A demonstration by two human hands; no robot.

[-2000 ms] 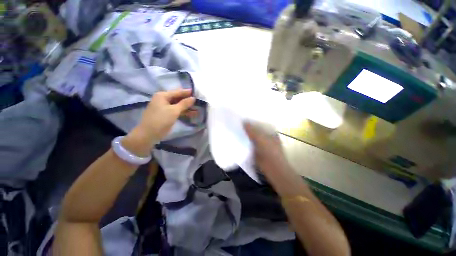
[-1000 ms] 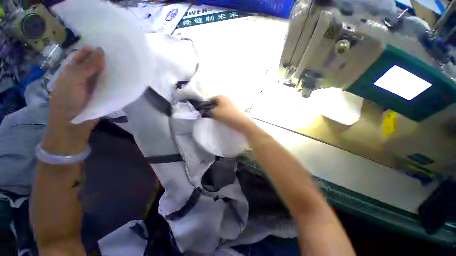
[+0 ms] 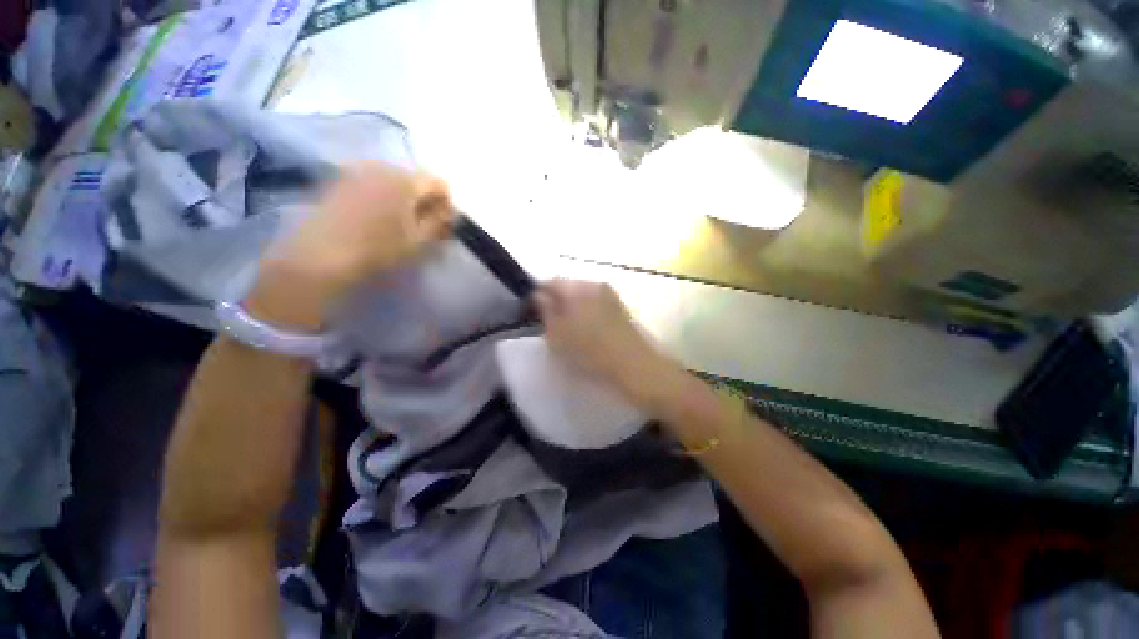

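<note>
A light grey garment with dark strips (image 3: 468, 531) hangs over the table's front edge and spreads onto the table at the left. My left hand (image 3: 375, 231) is blurred and pinches the end of a black strip (image 3: 493, 256). My right hand (image 3: 585, 327) holds the strip's other end, just right of my left hand. A white rounded piece (image 3: 568, 397) hangs below my right hand; whether I grip it is unclear. Another white piece (image 3: 756, 177) lies under the lamp by the needle of the sewing machine (image 3: 675, 63).
The control screen (image 3: 881, 71) glows on the machine's green panel. A black phone (image 3: 1059, 397) lies at the table's right end. Printed plastic packs (image 3: 187, 69) lie at the back left. More grey cloth (image 3: 31, 424) hangs at the far left. The green table edge (image 3: 862, 437) runs along the front.
My left hand has let go of the large white piece and moved right to the black strip. My view has shifted, so the machine sits higher and further left.
</note>
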